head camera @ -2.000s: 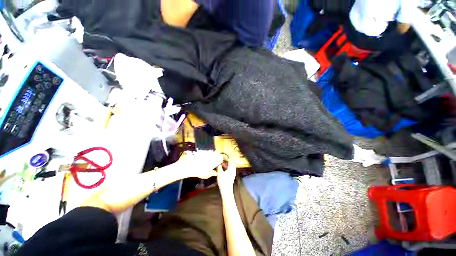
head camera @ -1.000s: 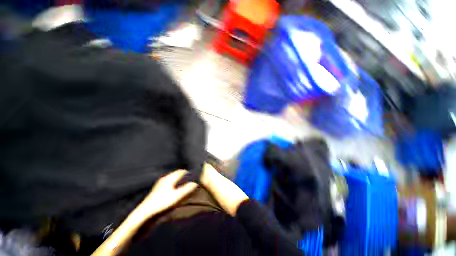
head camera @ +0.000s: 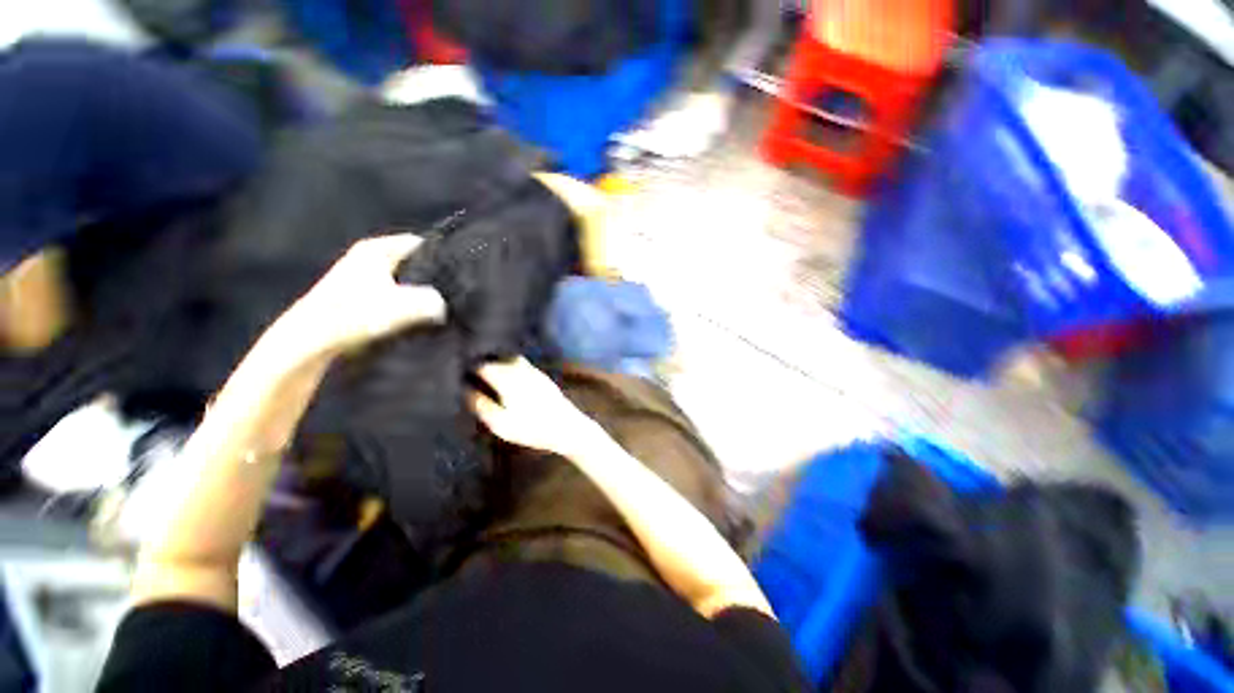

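Observation:
A dark garment or cut piece (head camera: 508,257) lies bunched over the wearer's lap, on a larger pile of charcoal cloth (head camera: 325,190). My left hand (head camera: 372,291) grips the upper left part of the dark garment, with the thumb apart and the fingers partly hidden in the cloth. My right hand (head camera: 521,404) is lower and to the right, closed on the garment's lower edge near the lap. The picture is blurred, so the fingertips are not sharp.
A blue crate (head camera: 826,542) with dark cloth (head camera: 1001,582) stands at lower right. A red stool (head camera: 859,88) and a large blue bag or crate (head camera: 974,230) are at upper right. A person in dark blue (head camera: 115,142) is at upper left. White cloth (head camera: 84,444) lies at left.
The view has turned from the machine table toward the floor on the right, then partly back. The hands were together at the lap; now they are apart on the dark garment, my left hand further up.

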